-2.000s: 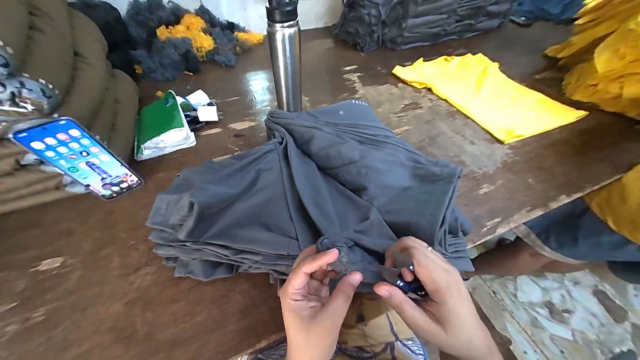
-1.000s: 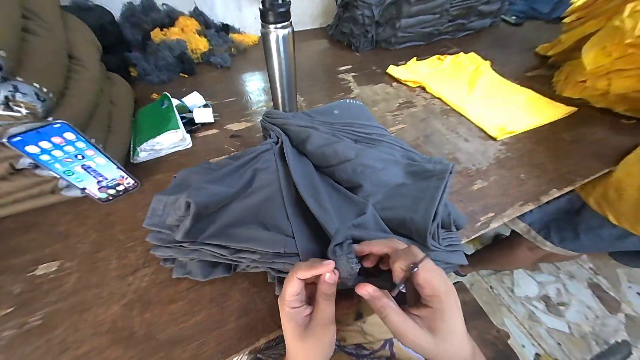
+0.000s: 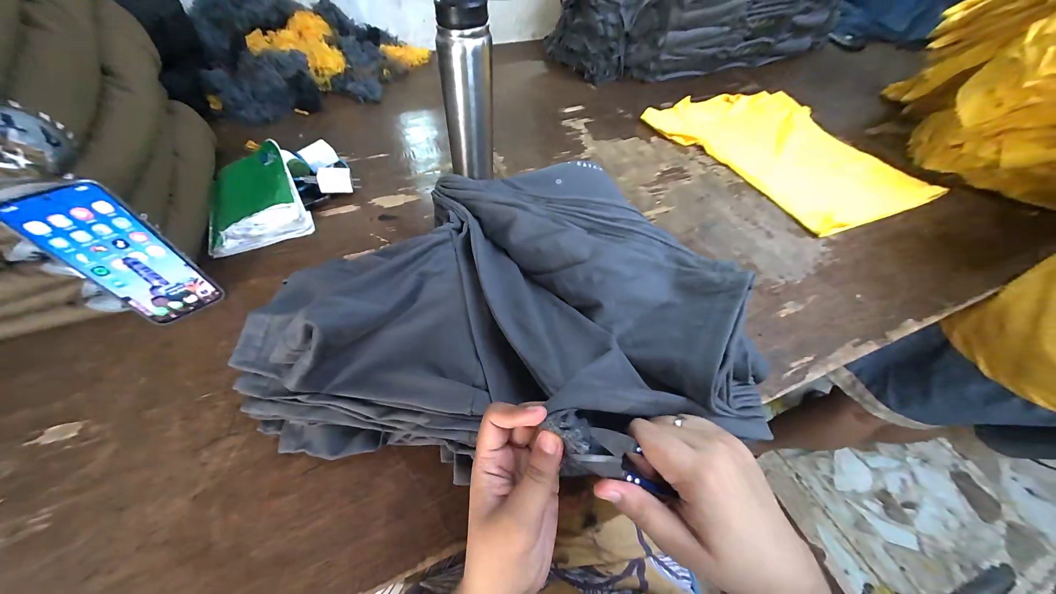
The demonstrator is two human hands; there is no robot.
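A pile of dark grey garments (image 3: 396,322) lies at the near edge of the worn wooden table. My left hand (image 3: 520,478) pinches a bunched, rough-edged bit of the top garment's cloth between thumb and fingers. Just to its right, my right hand (image 3: 701,487) holds a small dark blue cutting tool (image 3: 648,478), probably thread snips, its blades close against that cloth. The fingers hide part of the tool. A ring shows on my right hand.
Behind the pile stands a steel bottle (image 3: 466,99). A smartphone (image 3: 111,252) with a lit screen and a green notebook (image 3: 254,198) are at the left. Yellow cloth (image 3: 792,157) lies right of centre. Beyond the table's right edge are a person's clothed legs (image 3: 932,388).
The tool in my right hand has turned, its blades now pointing left at the cloth. My left hand still pinches the cloth.
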